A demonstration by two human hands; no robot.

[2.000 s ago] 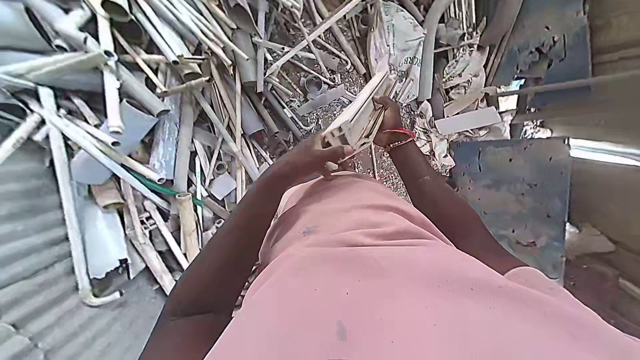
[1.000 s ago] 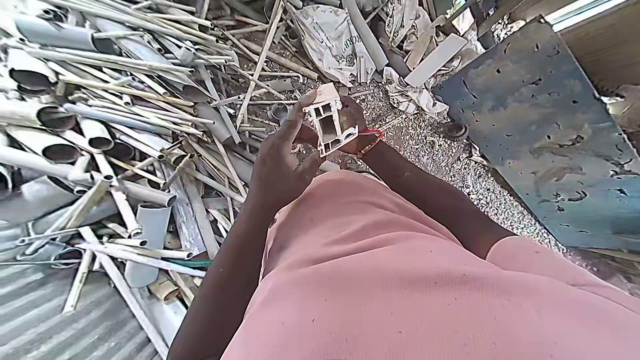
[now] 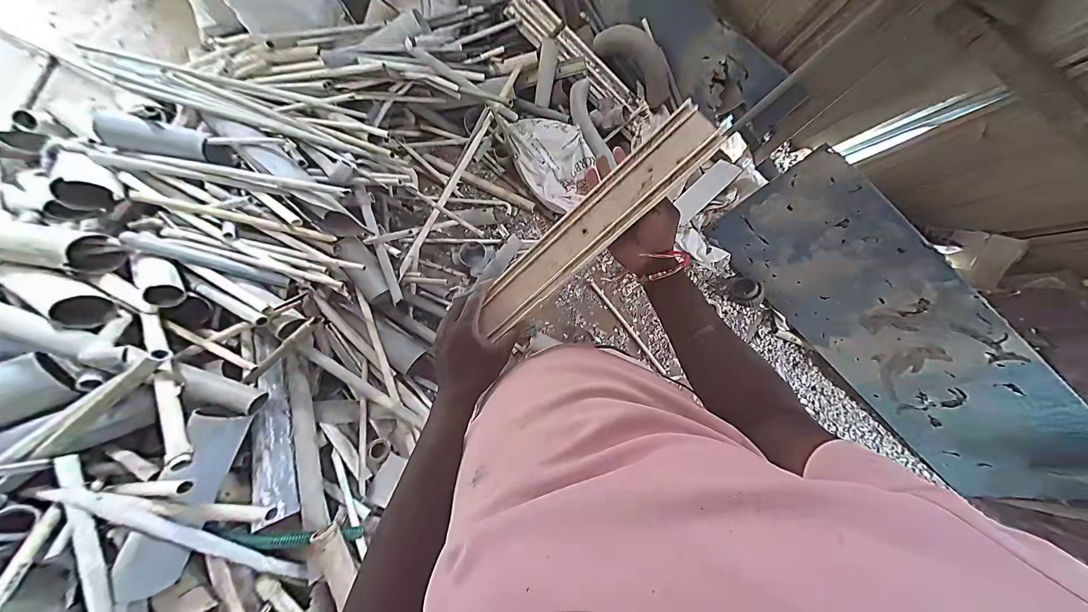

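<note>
A cream-coloured plastic profile section point(image 3: 599, 219), grooved along its length, lies slantwise between my two hands. My left hand point(image 3: 473, 340) grips its lower left end, with the fingers partly hidden behind it. My right hand point(image 3: 642, 225), with a red and gold band at the wrist, supports the upper part from behind and below; its fingertips show past the far edge. Below the profile, a thin stick point(image 3: 627, 325) lies on ground strewn with pale chips.
A large heap of grey and cream plastic pipes point(image 3: 229, 212) spreads across the left and ahead. A printed white sack point(image 3: 548, 161) lies beyond my hands. To the right are a worn blue-grey panel point(image 3: 892, 331) and brown boards point(image 3: 960, 170). A green corrugated hose point(image 3: 280, 539) crosses the lower left.
The profile, seen end-on with its hollow chambers showing a second ago, is now turned so its long face shows. My hands have moved apart along it. The view has shifted.
</note>
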